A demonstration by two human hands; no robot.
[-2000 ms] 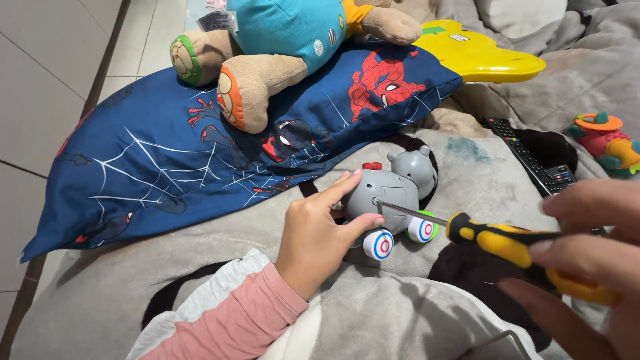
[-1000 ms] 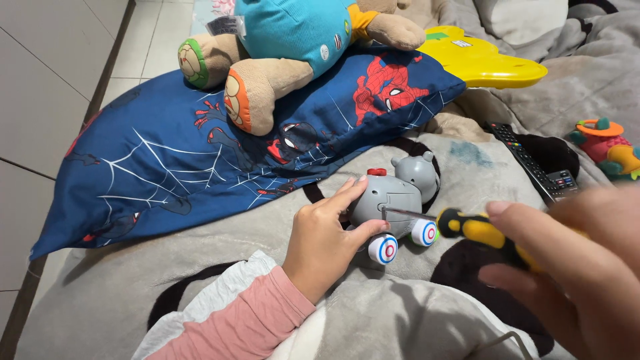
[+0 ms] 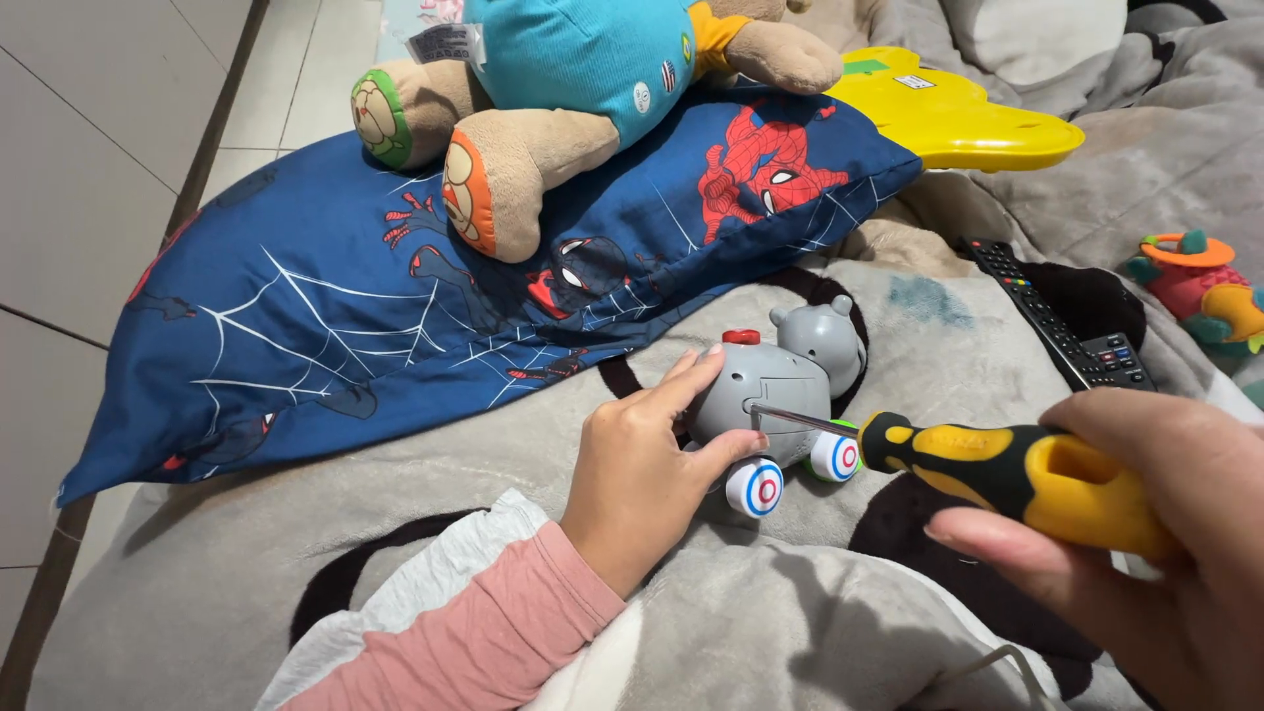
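A grey plastic toy hippo on white wheels with coloured rings lies on the blanket. My left hand grips its rear end, thumb low and fingers over the top beside a red knob. In my right hand, at the lower right, is a yellow and black screwdriver, held around the end of its handle. Its shaft points left, and the tip touches the toy's side at the edge of a rectangular panel.
A blue Spider-Man pillow lies behind, with a plush toy on it. A yellow plastic piece, remote controls and a colourful soft toy lie to the right. The grey blanket is rumpled.
My right hand has shifted on the screwdriver handle, and more of the handle shows than one second ago. My left hand keeps its hold on the toy.
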